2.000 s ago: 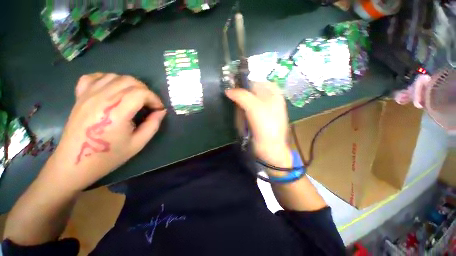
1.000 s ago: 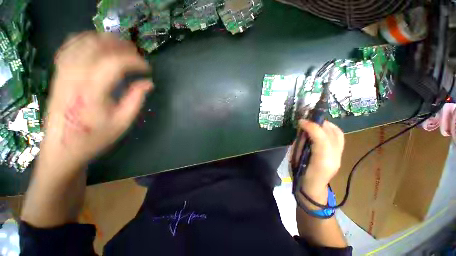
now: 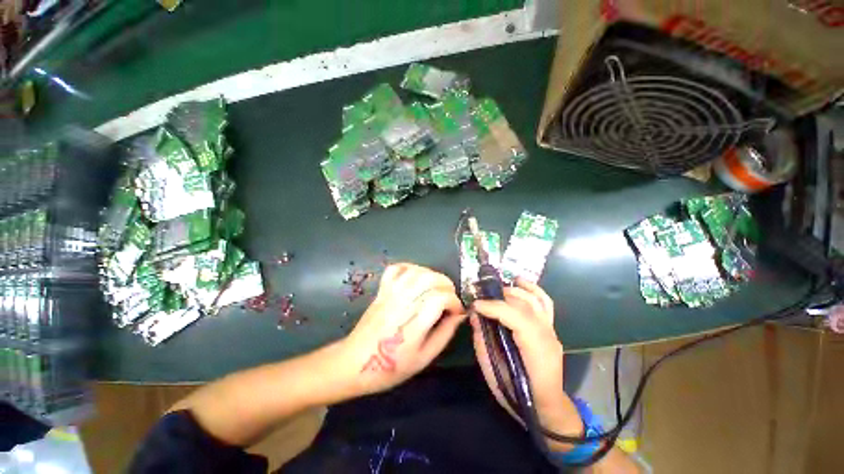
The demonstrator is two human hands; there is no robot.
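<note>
My right hand (image 3: pixel 523 324) holds the dark soldering iron (image 3: pixel 504 347), its pale barrel pointing away over a small green circuit board (image 3: pixel 480 248). My left hand (image 3: pixel 407 319) is beside it, thumb and index finger pinched together near the board's close end. Anything between the fingertips is too small to tell. A second single board (image 3: pixel 531 243) lies tilted just right of the first. Scattered dark red components (image 3: pixel 282 305) lie to the left of my left hand.
A large untidy board heap (image 3: pixel 176 190) lies at left, a far board pile (image 3: pixel 407 139) at the back, and a fanned stack (image 3: pixel 685 255) at right. A round fan grille (image 3: pixel 652 120) and an orange-and-white roll (image 3: pixel 751 168) stand back right. The iron's cable (image 3: pixel 639 389) loops right.
The view has shifted and shows more of the bench. My left hand has moved right, from the component side to beside the iron. Two boards now lie apart from the right-hand stack.
</note>
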